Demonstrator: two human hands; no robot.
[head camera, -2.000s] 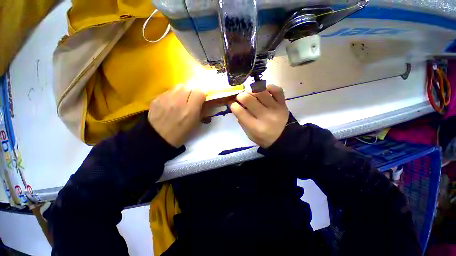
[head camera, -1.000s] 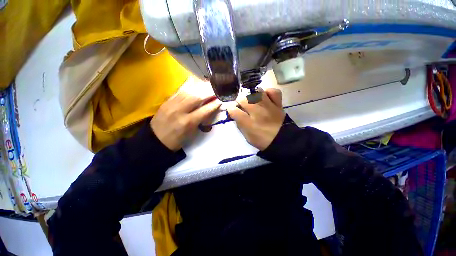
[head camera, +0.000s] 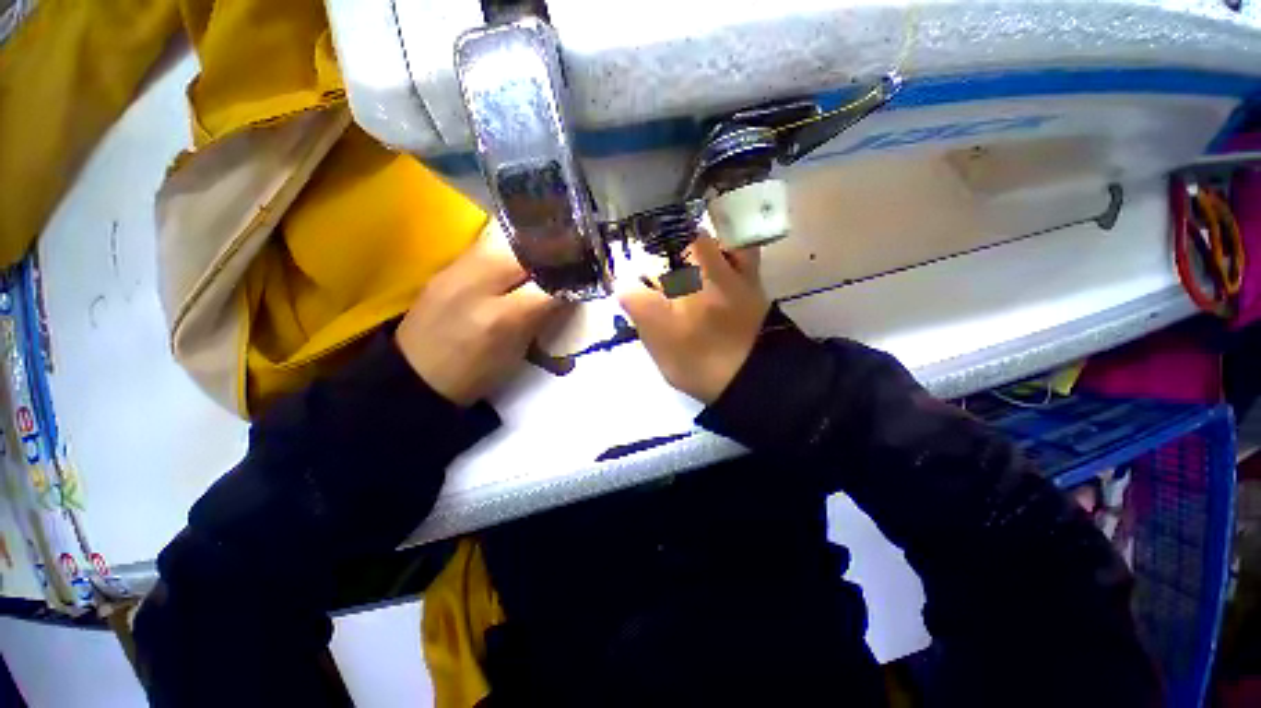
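The mustard-yellow garment (head camera: 380, 235) with a beige facing (head camera: 228, 221) lies in folds on the machine table, left of the sewing machine head (head camera: 774, 56). My left hand (head camera: 470, 325) rests at the garment's right edge, its fingertips hidden behind the shiny metal guard (head camera: 533, 166). My right hand (head camera: 703, 325) is right of the needle area, fingers bent below the pale round knob (head camera: 751, 213). The needle, the presser foot and any cloth between the fingertips are hidden by the guard and glare.
Red-orange handled snips (head camera: 1206, 249) lie at the table's right end. A blue crate (head camera: 1217, 484) and magenta cloth (head camera: 1155, 371) are below right. More yellow cloth (head camera: 459, 629) hangs at my lap. A taped edge (head camera: 42, 457) runs along the left of the white table (head camera: 125, 374).
The machine head appears further left and lower in view, now covering more of the fingertips. The yellow-orange strip seen between my hands earlier no longer shows. Both hands stay near the needle area.
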